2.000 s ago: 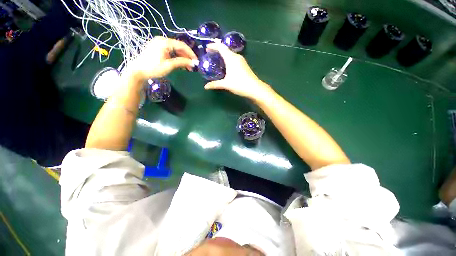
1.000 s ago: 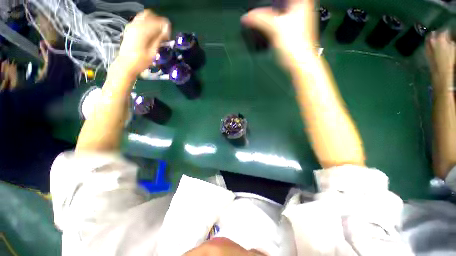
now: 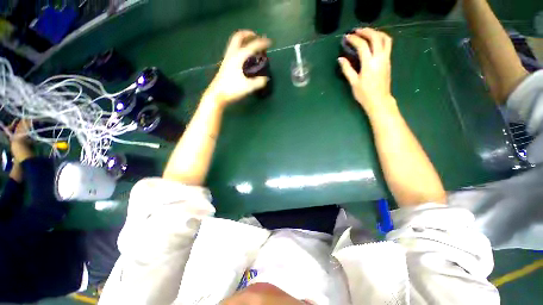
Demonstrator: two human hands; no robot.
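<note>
My left hand (image 3: 229, 74) is curled around a black cylindrical unit (image 3: 256, 67), left of centre on the green bench. My right hand (image 3: 372, 71) is around another black unit (image 3: 349, 55), its fingers over the top and partly hiding it. Both tops look unlit. A small clear bottle (image 3: 300, 74) with a white stick stands between my hands. Several black units (image 3: 156, 83) with shiny tops are clustered at the left beside tangled white cables (image 3: 77, 113). One more unit (image 3: 118, 164) lies by the white tub (image 3: 89, 181).
A row of black units (image 3: 328, 15) stands at the far edge. At the right, a neighbour's arm (image 3: 493, 56) reaches across beside a dark tray (image 3: 519, 128). A dark-sleeved person with a hand (image 3: 22, 140) is at the left. A yellow piece (image 3: 61, 145) lies among the cables.
The view has swung right. My left hand has left the cable cluster and is at a unit by the bottle. My right hand has come down from the far side and is around a unit.
</note>
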